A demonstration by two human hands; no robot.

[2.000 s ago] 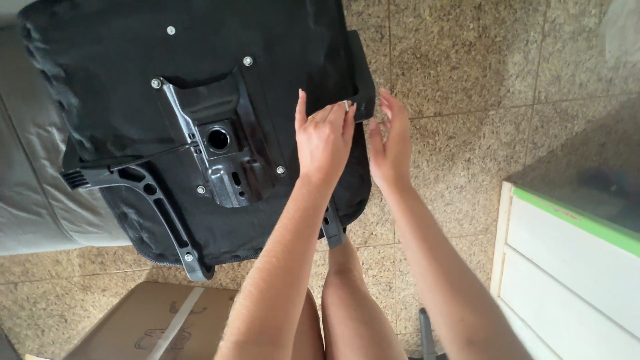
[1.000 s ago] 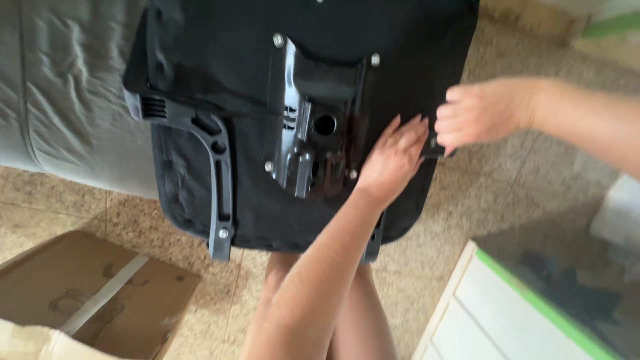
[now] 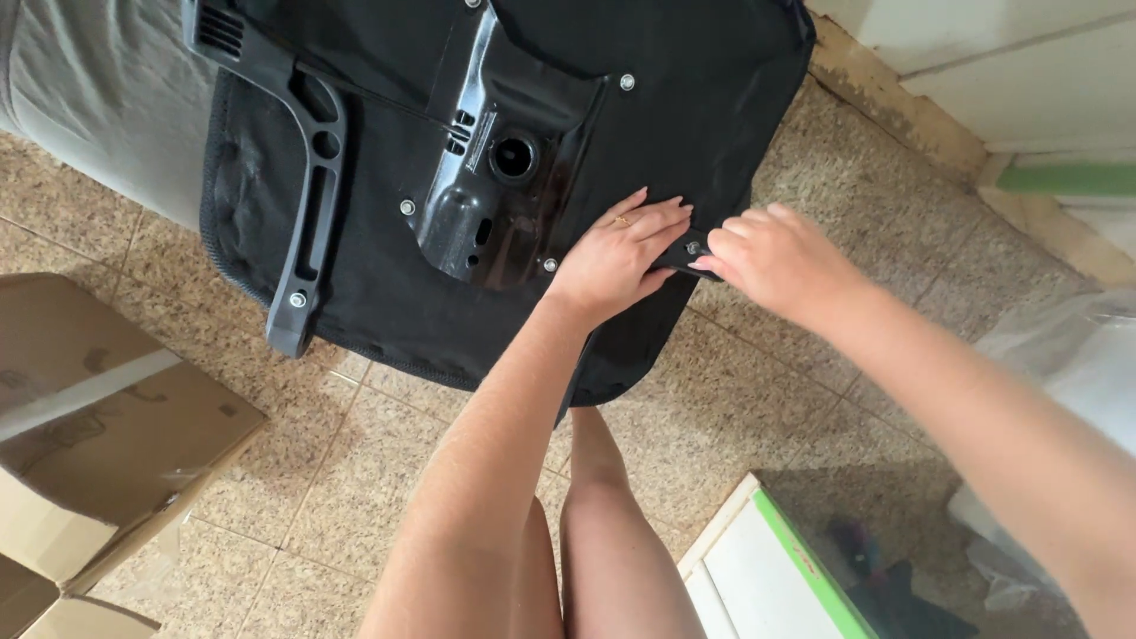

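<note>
The underside of a black padded chair seat (image 3: 710,106) faces me, with a black metal mounting plate (image 3: 479,204) bolted to it. A black plastic armrest bracket (image 3: 321,195) with slots runs down its left side. My left hand (image 3: 626,253) lies spread against the right part of the seat, touching a second black bracket (image 3: 676,257), which it partly covers. Close to a bolt (image 3: 693,248) in that bracket, my right hand (image 3: 772,257) has curled fingers, its thumb at the bracket's end. Whether it holds the bracket or a small tool is hidden.
A grey upholstered piece of furniture (image 3: 106,115) touches the seat's left side. An open cardboard box (image 3: 115,399) stands at lower left. At lower right is a white cabinet with a green edge (image 3: 803,559), and clear plastic wrapping (image 3: 1065,355) lies beyond. My bare legs are below the seat.
My right hand, loosely open beside the seat two seconds ago, now has curled fingers at the bracket's end. My left hand has stayed on the seat's right part. The view has shifted and come closer.
</note>
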